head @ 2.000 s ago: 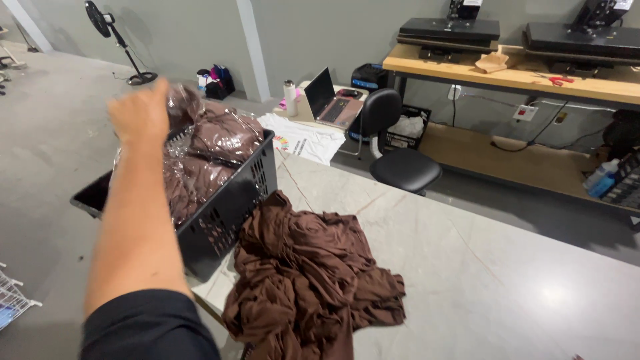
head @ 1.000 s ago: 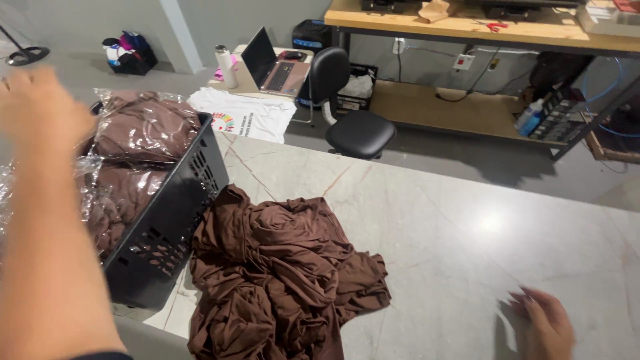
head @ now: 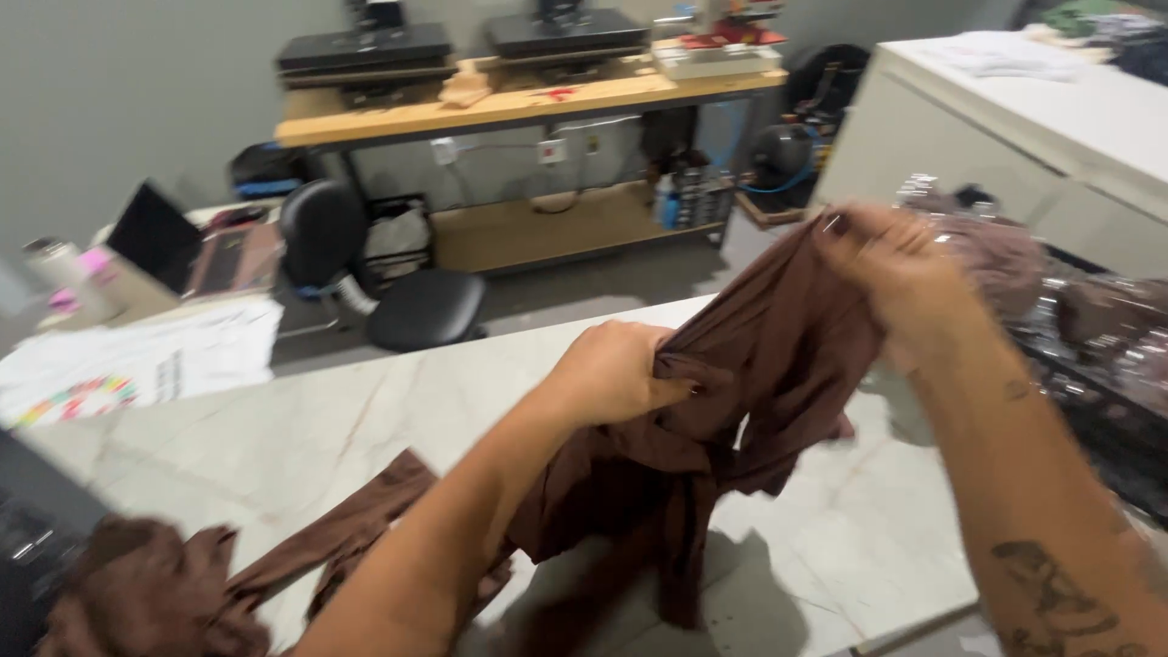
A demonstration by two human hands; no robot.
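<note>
My left hand (head: 625, 370) grips a brown cloth garment (head: 766, 338) near its middle. Up and to the right, my right hand (head: 890, 251) pinches the same garment by an edge, so the fabric stretches between both hands and hangs above the marble-patterned table (head: 438, 401). More brown garments (head: 146, 584) lie crumpled at the lower left, partly behind my left forearm. Brown items in clear plastic bags (head: 995, 260) fill a black crate (head: 1086, 420) at the right, beyond my right forearm. The garment's exact kind cannot be told.
Past the table stand a black stool (head: 429, 306), a laptop (head: 160, 237), a bottle (head: 68, 274) and a white printed cloth (head: 155, 365). Heat presses (head: 365, 55) sit on a wooden workbench (head: 511, 105) behind. A white cabinet (head: 949, 128) is at the upper right.
Both hands now hold a brown garment raised over the table; one second ago my right hand was low over the table and my left was by the crate at left. The view has swung right.
</note>
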